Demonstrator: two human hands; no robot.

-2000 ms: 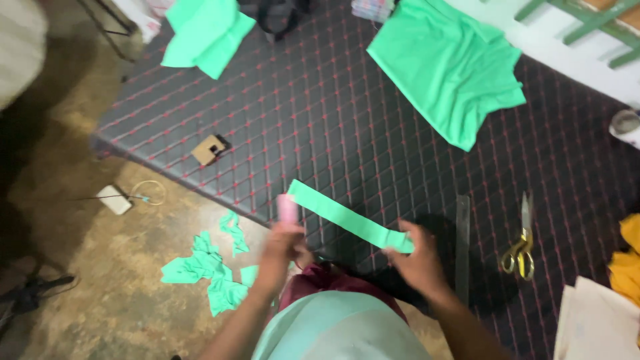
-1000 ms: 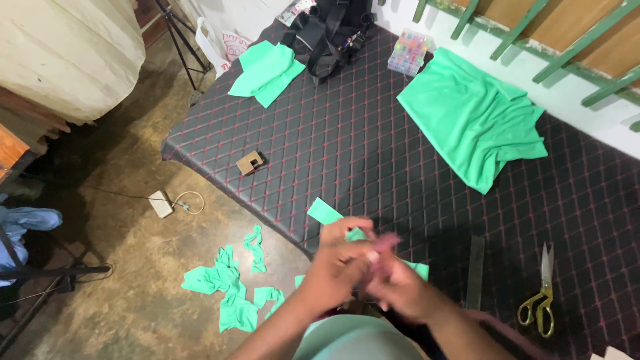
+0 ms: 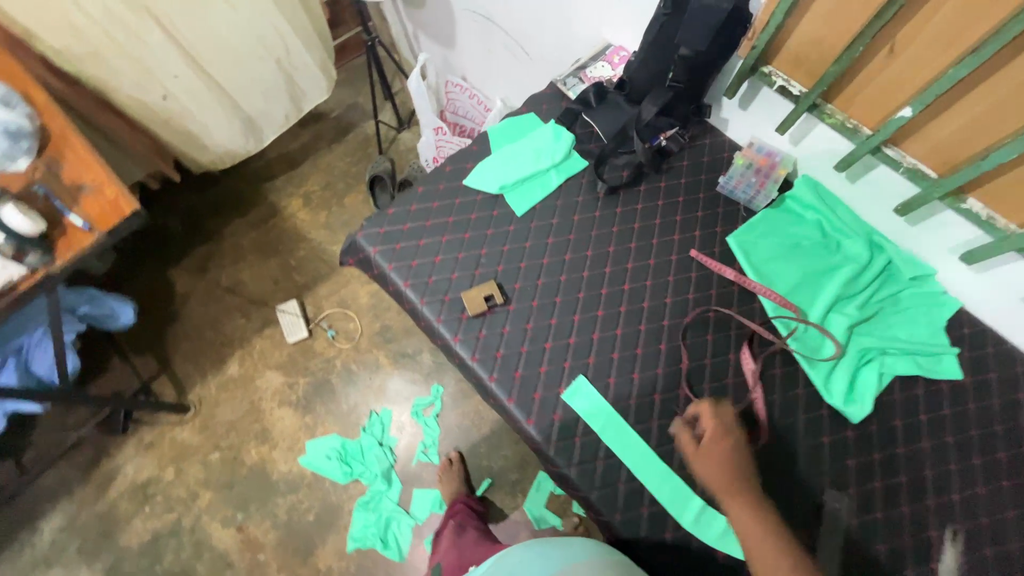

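Observation:
My right hand hovers over the black quilted table cover, its fingers partly curled beside a loosely looped pink measuring tape; blur hides whether it still touches the tape. Part of the tape lies over a large piece of green fabric. Left of the hand, a long green fabric strip lies diagonally near the table's edge. My left hand is outside the view. A folded green fabric piece lies at the far end, and a small brown notched block lies nearer the left edge.
Black bag straps and a clear compartment box lie along the wall side. Green scraps and a white box with a cord are on the floor. A metal ruler lies at lower right. A tripod stands beyond.
The pink tape was bunched between both hands; it now lies in loose loops on the table and fabric. My left hand has left the view. The view has shifted left.

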